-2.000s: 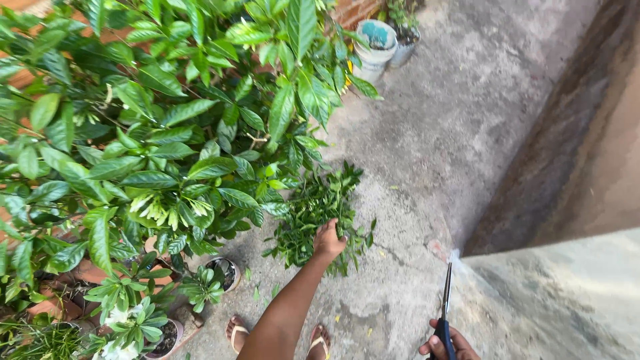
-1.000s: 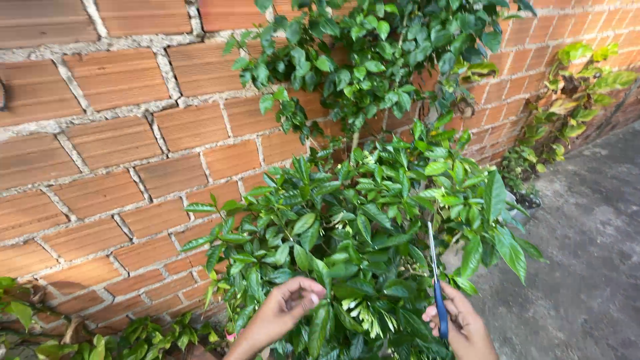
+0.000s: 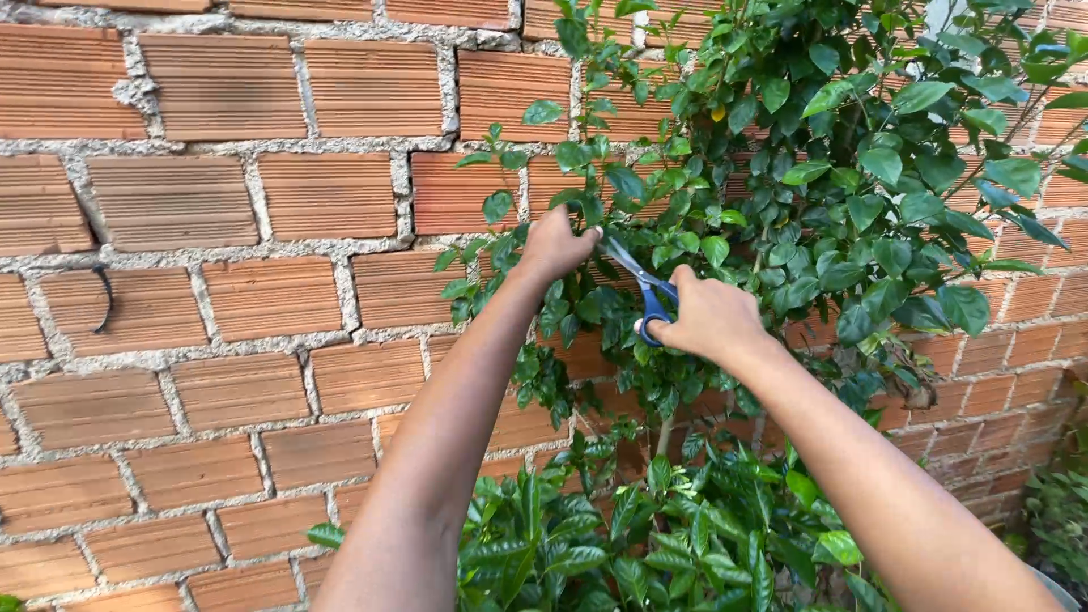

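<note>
My left hand (image 3: 557, 242) reaches up into the left side of a leafy green shrub (image 3: 884, 212), its thumb and fingers closed on a shoot among the leaves. My right hand (image 3: 714, 314) holds a pair of scissors with blue handles (image 3: 653, 313), thumb and fingers in the loops. The metal blades point up and left into the foliage, with their tips close to my left thumb; the blades look parted a little. Leaves partly hide the shoot and the blade tips.
A wall of ribbed orange bricks (image 3: 225, 200) with rough mortar stands close behind the shrub. A short dark strip (image 3: 104, 299) sticks out of it at left. Below my hands grows a lower bush (image 3: 595, 552) with long glossy leaves. More foliage (image 3: 1062, 510) is at lower right.
The view has swung from the ground up to the wall. Both hands have risen from above the lower bush to the upper shrub. The left hand, empty one second ago, now grips a shoot.
</note>
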